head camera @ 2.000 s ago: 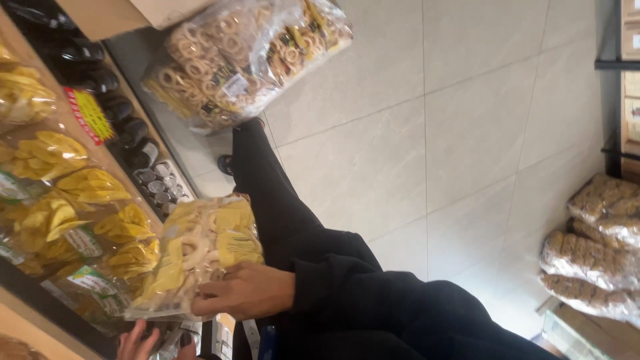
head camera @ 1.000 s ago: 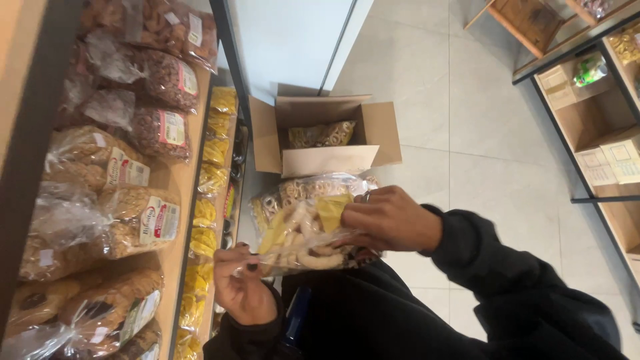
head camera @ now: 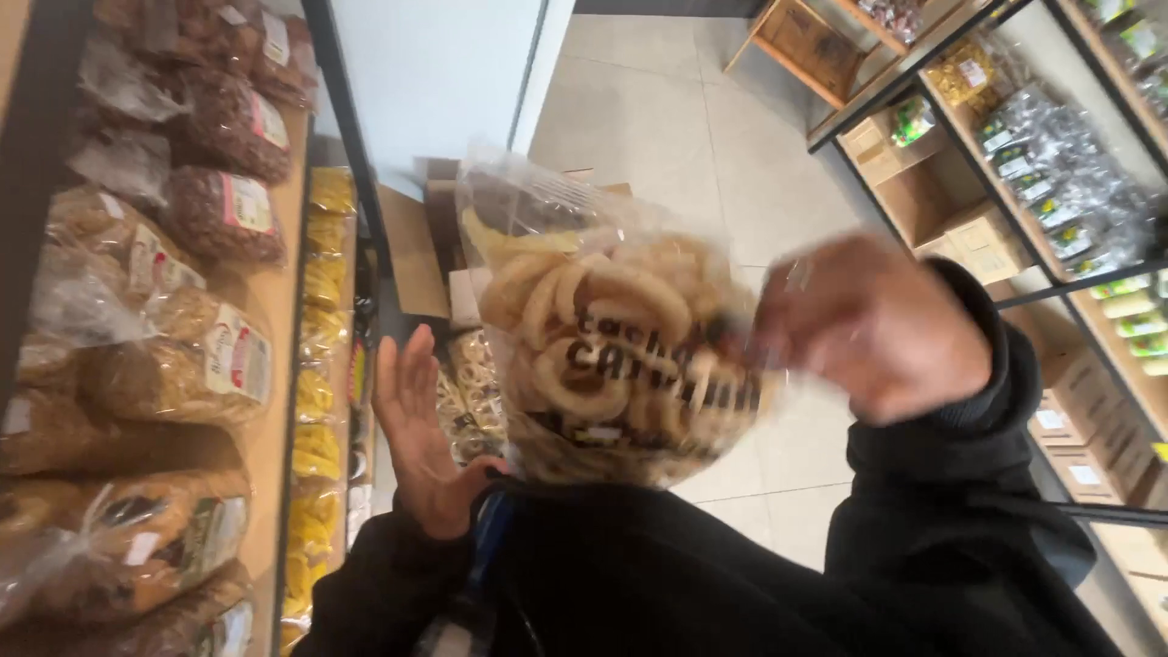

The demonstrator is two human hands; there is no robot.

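A clear plastic bag of ring-shaped snacks (head camera: 611,356), bearing dark print, is held up in front of my torso. My right hand (head camera: 867,319), blurred, grips the bag's right side with bent fingers. At the bag's left stands my left hand (head camera: 429,438), fingers apart and pointing up, its thumb close to the bag's lower left edge; whether it touches is unclear. Behind the bag, partly hidden, are an open cardboard box (head camera: 415,255) and a larger clear bag of ring snacks (head camera: 470,392).
Shelves at left hold bagged baked goods (head camera: 182,365) and, lower down, yellow snack packs (head camera: 315,383). A pale panel (head camera: 429,82) rises behind the box. Dark-framed shelving (head camera: 1013,201) with packs and cartons stands at right, beyond the tiled floor (head camera: 630,100). A blue strap hangs at my front.
The ring snack bag has been raised and turned, its printed side now showing. My left hand has come off its lower left edge and opened. Two seconds ago the bag lay beside the chip packs.
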